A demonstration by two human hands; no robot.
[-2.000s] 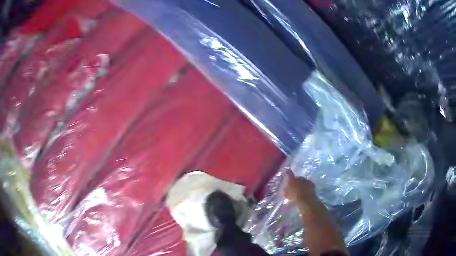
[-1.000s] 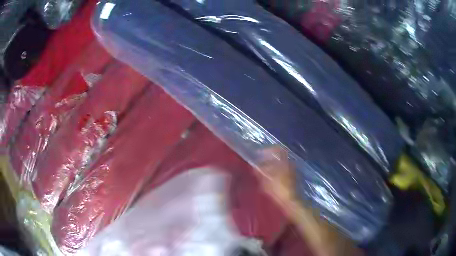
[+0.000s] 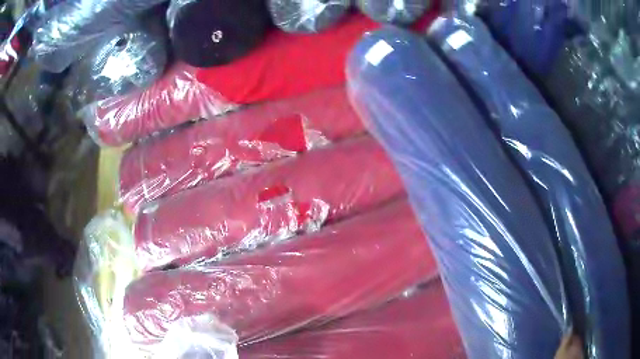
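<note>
Two long blue fabric rolls in glossy plastic wrap lie side by side at the right, a nearer one [image 3: 456, 175] and another [image 3: 554, 154] to its right. They rest across plastic-wrapped red fabric rolls [image 3: 281, 210]. My right hand [image 3: 570, 349] shows only as a small part at the bottom edge, by the seam between the blue rolls; its grip cannot be told. My left hand is out of view. A white crumpled thing [image 3: 203, 340] lies at the bottom left, cut off by the edge.
Wrapped roll ends, one black [image 3: 217, 35] and one clear and glossy [image 3: 126, 66], show at the top left. Bunched plastic [image 3: 102, 259] hangs by the red rolls' left ends. More dark wrapped rolls stand at the far right.
The view has swung left and back, so the blue rolls now show more upright and farther right. My right hand has moved off the nearer blue roll's left side to the bottom right edge.
</note>
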